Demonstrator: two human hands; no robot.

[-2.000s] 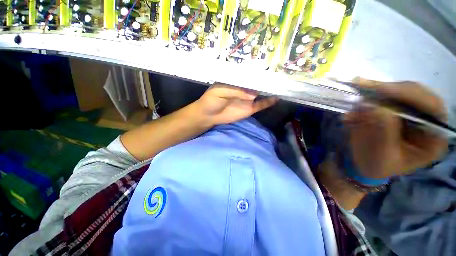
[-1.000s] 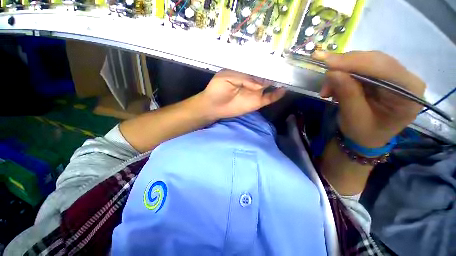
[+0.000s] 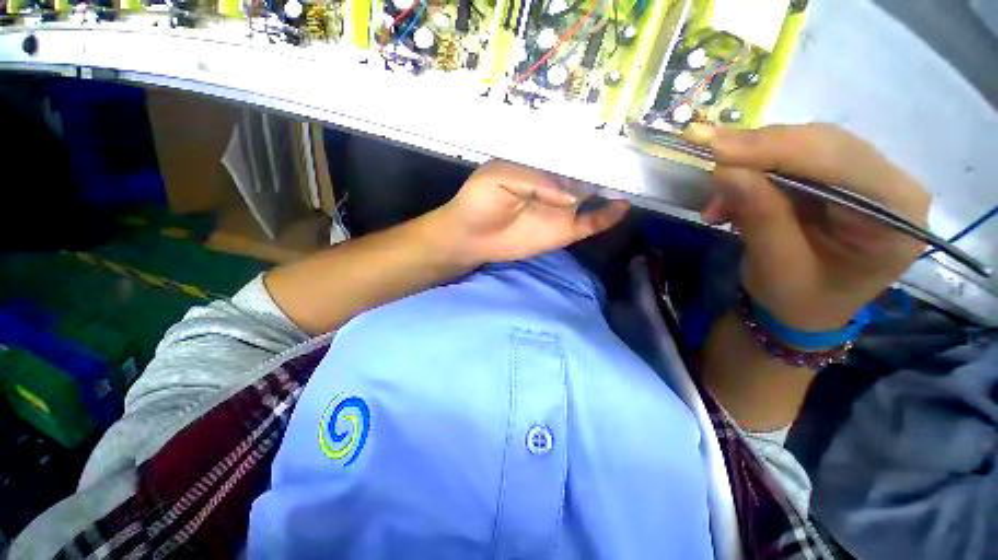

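My right hand [image 3: 826, 208] holds long thin silver-grey tweezers [image 3: 875, 212] like a pen. Their tip is at the near end of the rightmost circuit board [image 3: 717, 77], beside its small round capacitors and thin red wire. More narrow yellow-edged boards [image 3: 558, 49] stand in a row to the left, cut off by the top edge. My left hand [image 3: 525, 216] is at the bench's front edge, palm partly up, fingers loosely curled. Whether it holds something small between thumb and fingers cannot be told. A blue strap is on my right wrist.
The boards lie on a white bench with a metal front edge [image 3: 328, 115]. Cardboard [image 3: 181, 159] and white sheets stand below it at left, over a green floor [image 3: 164, 268] with yellow marking. A blue cord runs off at the right. Dark grey cloth [image 3: 919, 438] is at the lower right.
My right hand was blurred and lower at the right; it has moved up and left, bringing the tweezers to the rightmost board. My left hand has shifted slightly right. The last second shows little change.
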